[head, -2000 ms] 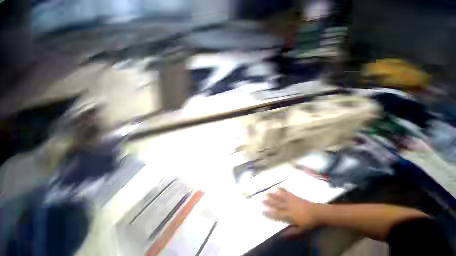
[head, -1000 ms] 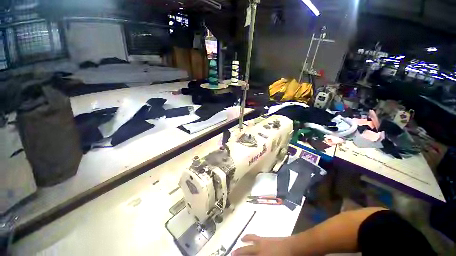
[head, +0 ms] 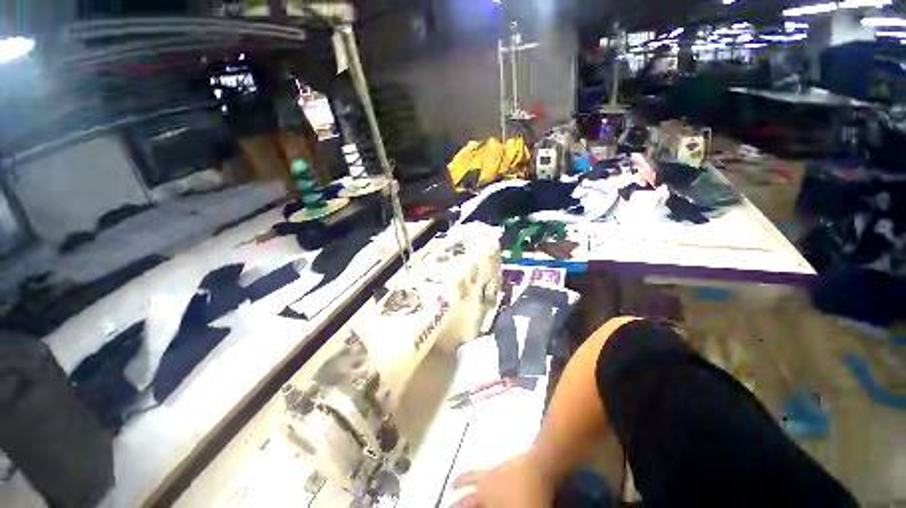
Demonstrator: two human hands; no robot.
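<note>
The cream sewing machine (head: 427, 317) with red lettering stands left of centre, its needle end near the bottom edge. A pale sheet or template (head: 487, 425) with a dark slot lies beside its arm. My right hand (head: 502, 488) rests at the front of this surface, blurred and cut off by the bottom edge; whether it holds anything is hidden. Red-orange snips (head: 484, 392) lie beyond my hand, beside the machine. Dark grey cut fabric pieces (head: 536, 332) lie behind the snips. My left hand is out of view.
Dark cut pieces (head: 194, 332) lie on the white table to the left, near a dark upright bundle (head: 50, 427). Thread cones (head: 303, 184) and a metal pole (head: 373, 139) stand behind the machine. Another table (head: 715, 246) with fabric heaps is at the right; yellow fabric (head: 489, 164) lies behind.
The view has turned right, so the machine and its table appear further left. More of my right sleeve shows. The hand stays low beside the machine; the snips and dark pieces look unmoved.
</note>
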